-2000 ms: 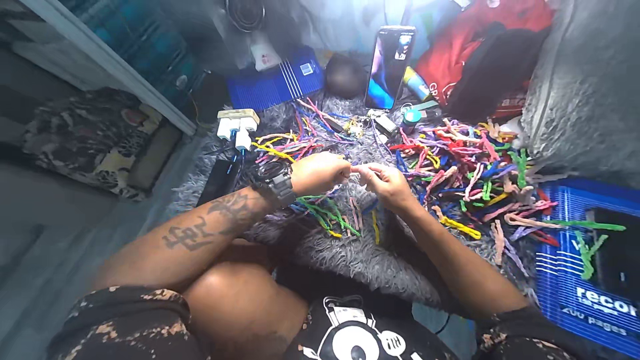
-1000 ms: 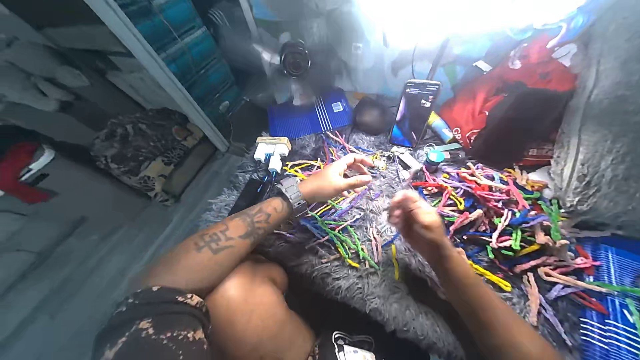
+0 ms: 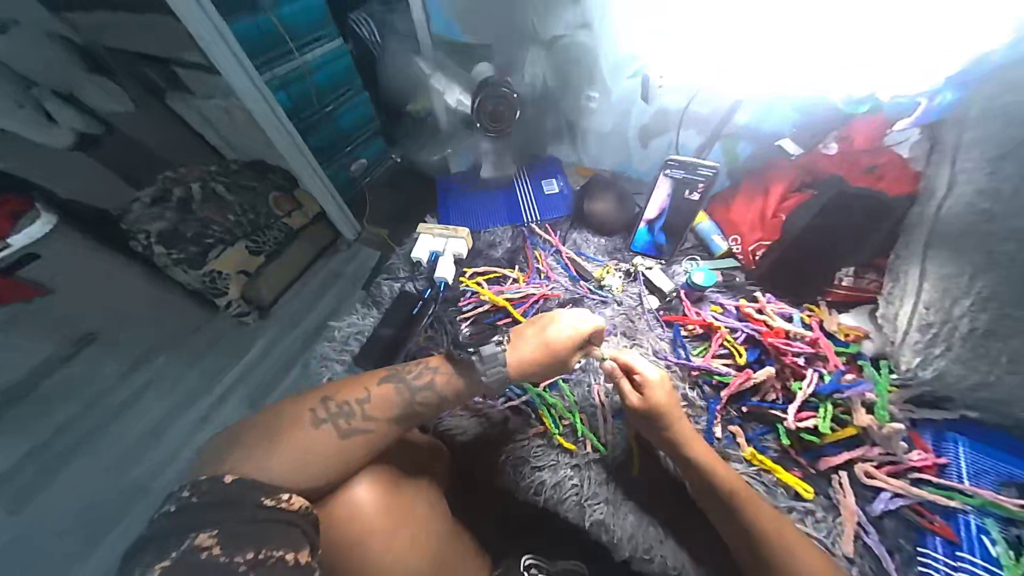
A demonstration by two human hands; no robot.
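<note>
My left hand [image 3: 556, 344], with a watch on its wrist, is closed around something too small to make out. Its fingertips meet those of my right hand [image 3: 644, 392], which pinches at the same spot above a grey shaggy rug. To the right lies a large pile of multicoloured fuzzy strands, like pipe cleaners or chenille yarn [image 3: 808, 384]. Green and yellow strands [image 3: 564, 416] lie just below my hands, and pink, yellow and blue strands [image 3: 504, 292] lie beyond my left hand.
A lit smartphone [image 3: 674, 208] stands propped at the back, near a round dark object [image 3: 604, 204] and a blue notebook [image 3: 504, 196]. White plugs [image 3: 438, 250] sit in a power adapter at left, by a black device [image 3: 390, 328]. A turquoise-lidded jar [image 3: 702, 278] and a red bag [image 3: 808, 200] are behind the pile.
One second ago my hands were apart with fingers spread; now their fingertips are together, as they were two seconds ago. The view has shifted.
</note>
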